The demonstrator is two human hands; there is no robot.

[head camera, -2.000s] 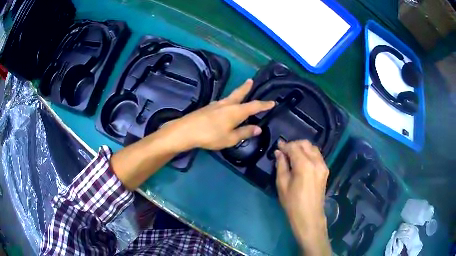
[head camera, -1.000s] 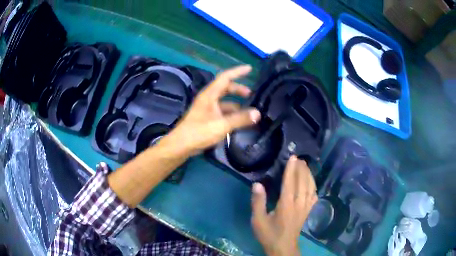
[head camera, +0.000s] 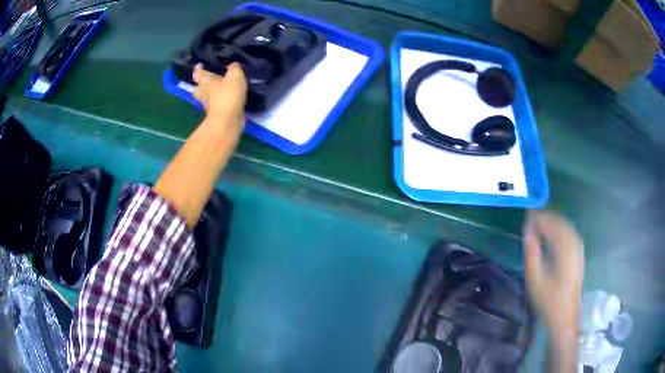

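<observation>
My left hand is at the near left corner of a filled black blister tray, its fingers gripping the edge. That tray lies over the left part of a blue-rimmed carrier with a white base. My right hand is blurred, with nothing visible in it, just below the right corner of another blue-rimmed carrier. This carrier holds a black headset and a small black accessory. A black blister tray lies on the bench left of my right hand.
Another black tray is partly under my left sleeve. A further tray and a tray stack stand at the left, above a clear plastic bag. Translucent scraps lie at the lower right, cartons at the back.
The filled tray has moved from the bench onto the blue-rimmed carrier with my left hand. My right hand has moved right, towards the headset carrier. The view has shifted.
</observation>
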